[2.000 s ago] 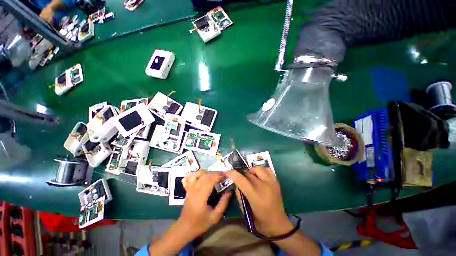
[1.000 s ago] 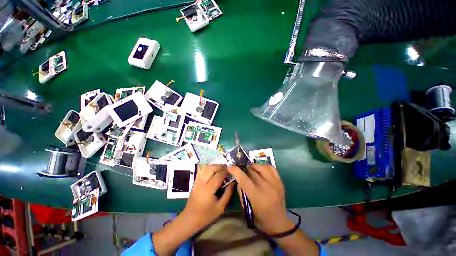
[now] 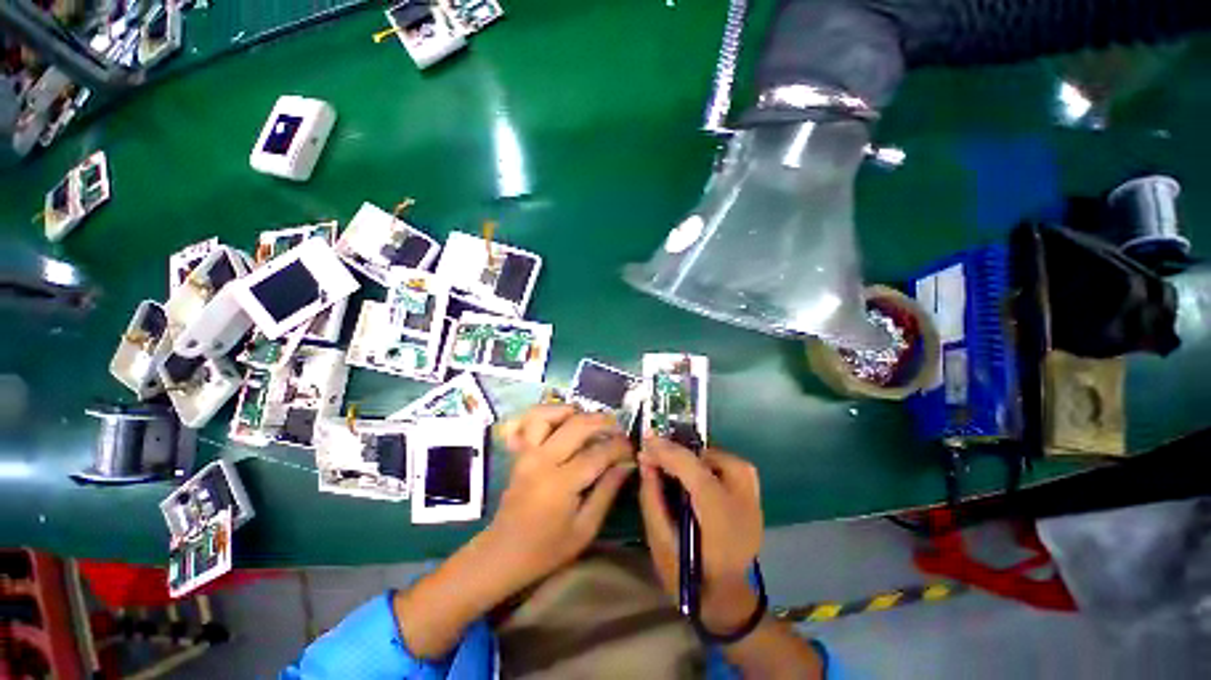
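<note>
My right hand [image 3: 707,511] is closed around the black soldering iron [image 3: 688,558], whose handle points down toward me; its tip is hidden near the board. A white housing half with a green circuit board [image 3: 675,396] lies just beyond my right hand. Beside it on the left is a white-framed part with a dark display [image 3: 604,383]. My left hand [image 3: 565,472] is at the near edge of these parts, fingers bent together; whether it holds a thin strand cannot be told.
Many white housings [image 3: 396,330] are piled at the left, near a solder spool [image 3: 122,444]. The clear fume hood [image 3: 784,226] hangs at centre right. Behind it are the round scrap bowl [image 3: 928,345], blue soldering station [image 3: 967,348] and yellowish sponge block [image 3: 1086,405].
The view has shifted, so the bench things sit further left. My hands have drawn apart slightly, and the housing with the green board and the dark display beside it now show more fully.
</note>
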